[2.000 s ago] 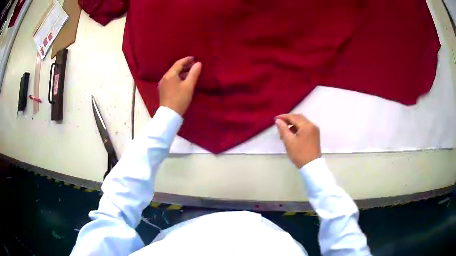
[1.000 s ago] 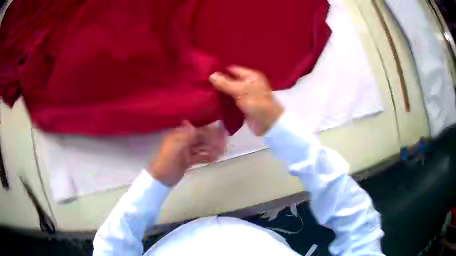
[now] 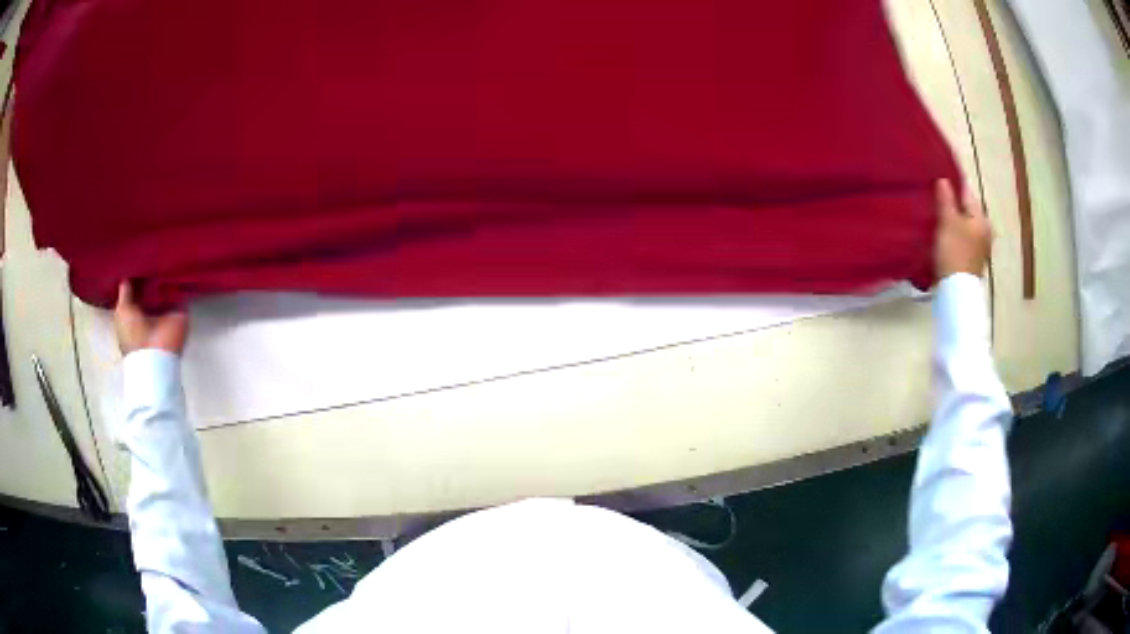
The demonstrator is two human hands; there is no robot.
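Note:
The red fabric (image 3: 496, 136) is stretched wide over the white underlay paper (image 3: 347, 353), with long folds along its near edge. My left hand (image 3: 149, 325) holds its near left corner, fingertips hidden by bunched cloth. My right hand (image 3: 962, 235) holds its near right corner. The near edge between my hands is almost straight, and a strip of white paper shows in front of it.
Tailor's shears (image 3: 68, 440) lie at the left near the table's metal edge (image 3: 793, 471). A wooden ruler (image 3: 1014, 149) and a white band of material (image 3: 1090, 161) lie at the right. A blue clamp (image 3: 1055, 394) is on the right edge. Scraps lie on the green floor.
My hands have moved far apart, from the middle to the two near corners. The rumpled red cloth is now pulled out wide and covers more of the white paper.

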